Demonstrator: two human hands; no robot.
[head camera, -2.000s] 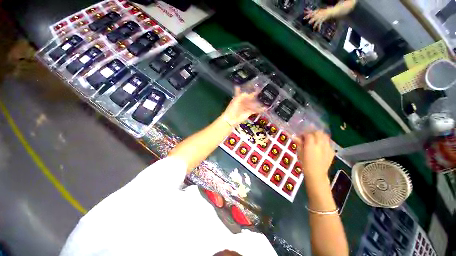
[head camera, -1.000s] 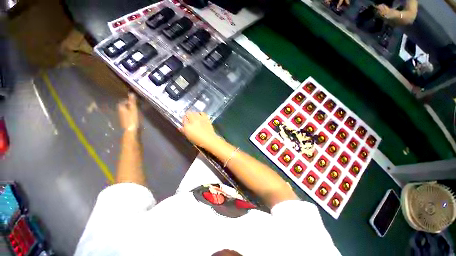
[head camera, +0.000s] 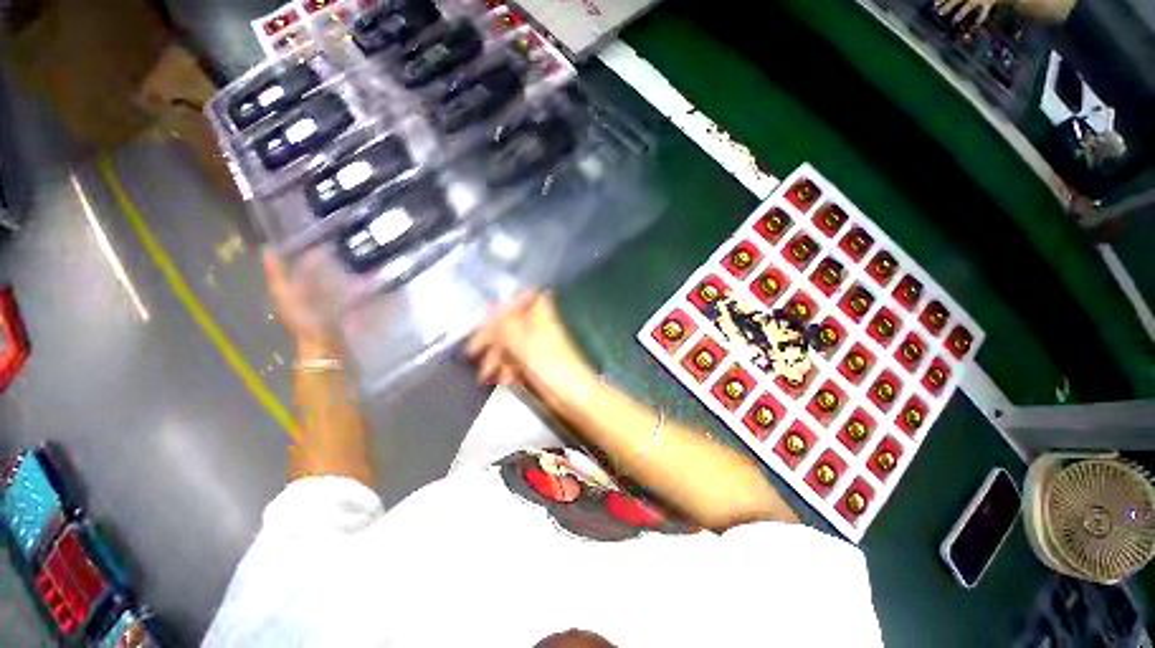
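A clear phone tray (head camera: 424, 298) is tilted and blurred by motion at the upper left, its near edge past the bench edge. It holds several black keypad phones (head camera: 359, 174); the pockets near its right end hold no phone. My left hand (head camera: 302, 304) is at the tray's near left edge, blurred. My right hand (head camera: 517, 342) grips the tray's near right corner. A white red-part tray (head camera: 826, 476) lies flat on the green bench to the right, with cream and black scraps (head camera: 765, 339) heaped on it.
A smartphone (head camera: 982, 528) and a beige desk fan (head camera: 1097, 517) are at the right. Another red-part tray (head camera: 281, 22) shows under the phone tray. Another person's hand (head camera: 969, 10) is across the bench. Coloured bins (head camera: 70, 576) stand on the grey floor at lower left.
The phone tray has shifted left and towards me and is now tilted. My left hand has come up to its edge. Earlier, both hands were over a clear tray above the red-part tray.
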